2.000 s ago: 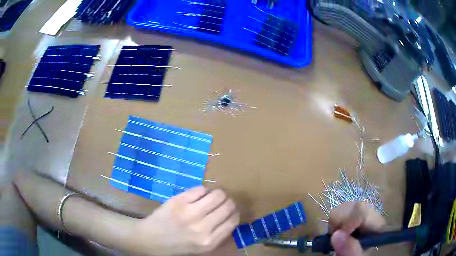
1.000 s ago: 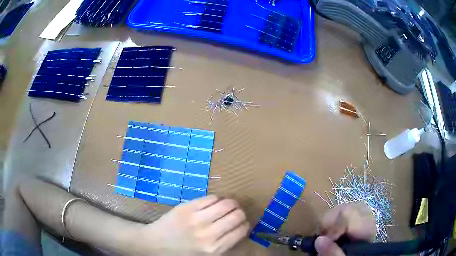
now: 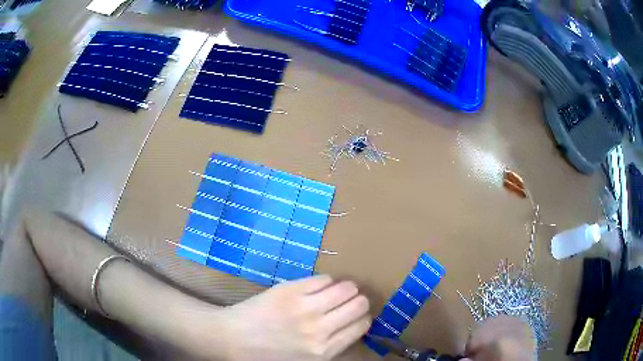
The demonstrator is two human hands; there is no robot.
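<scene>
A light blue solar cell string (image 3: pixel 257 218) lies flat on the bench, with silvery wire ends sticking out at both sides. My left hand (image 3: pixel 303 317) rests just below it with curled fingers; its fingertips are hidden, so I cannot tell if they pinch anything. A single cut cell (image 3: pixel 409 300), a narrow blue strip, lies slanted right of my left hand, its lower end close to the fingers. My right hand (image 3: pixel 502 340), partly cut off by the bottom edge, holds a soldering iron (image 3: pixel 423 354). Its metal tip is at the strip's lower end; I cannot tell if they touch.
Dark cell strings (image 3: pixel 236 88) lie at upper left. A blue tray (image 3: pixel 472 92) with cell pieces is at the top. A spiky wire clump (image 3: pixel 358 146) lies mid-bench. The cut ribbon heap (image 3: pixel 511 300), orange-brown scrap (image 3: pixel 514 182), white bottle (image 3: pixel 574 241) and grey machine (image 3: pixel 582 134) are right.
The narrow strip has turned from a shallow slant to a steep one. The iron tip has stayed by its lower end. The whole view has shifted and tilted somewhat.
</scene>
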